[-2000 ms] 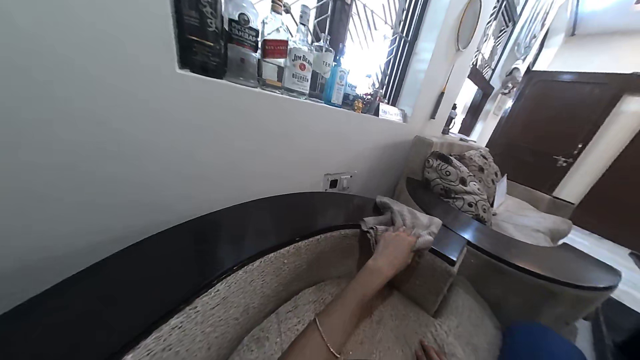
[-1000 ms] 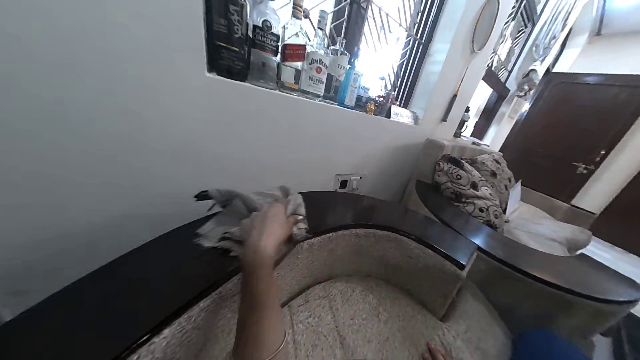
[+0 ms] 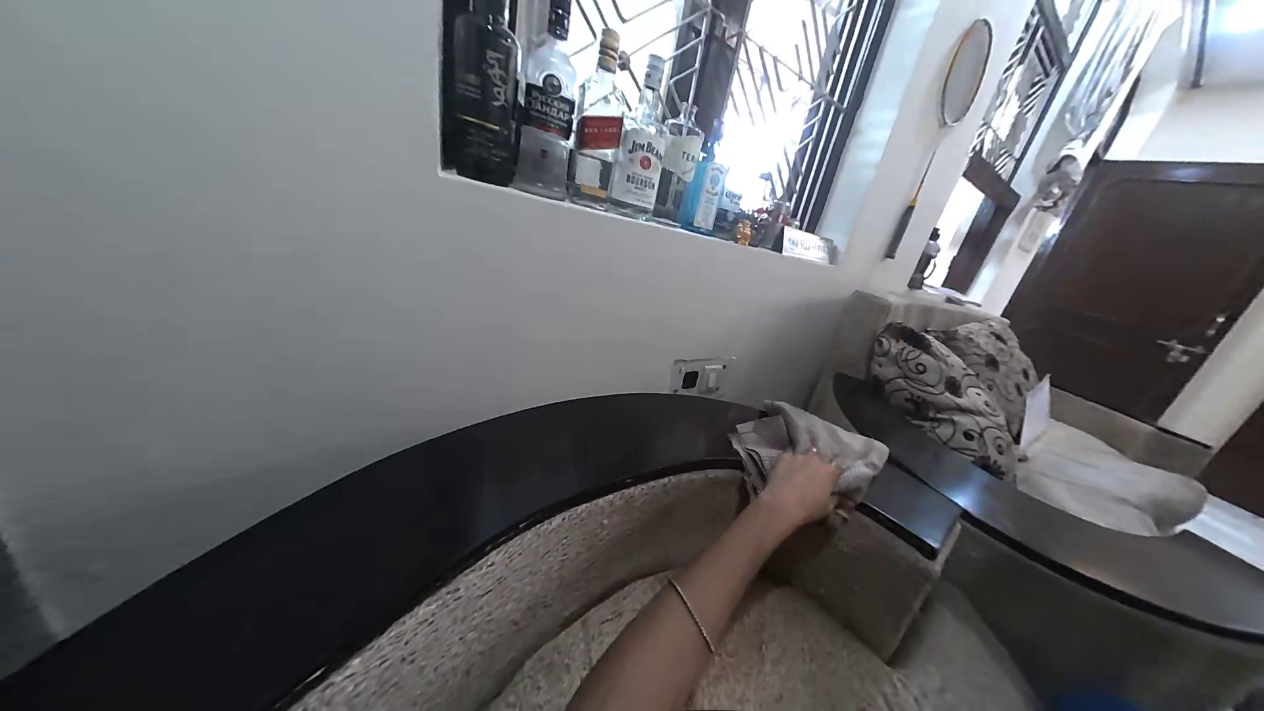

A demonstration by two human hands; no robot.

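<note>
My left hand [image 3: 802,486] presses a crumpled grey cloth [image 3: 825,444] onto the glossy dark top rail [image 3: 592,434] of a curved sofa, close to the rail's right end. The fingers are closed on the cloth, and folds of it stick out on both sides of the hand. A thin bracelet [image 3: 691,614] circles the forearm, which reaches across the beige textured seat [image 3: 612,632]. My right hand is out of view.
Several glass bottles [image 3: 642,148] line the windowsill above. A wall socket [image 3: 703,376] is just behind the rail. To the right are another dark-topped sofa section [image 3: 1066,533], patterned cushions [image 3: 938,395] and a brown door [image 3: 1136,286]. A racket [image 3: 966,74] hangs on the wall.
My left hand and the cloth went from the rail's right part to further left, then back right. The right hand's fingers, at the bottom edge earlier, are gone from view.
</note>
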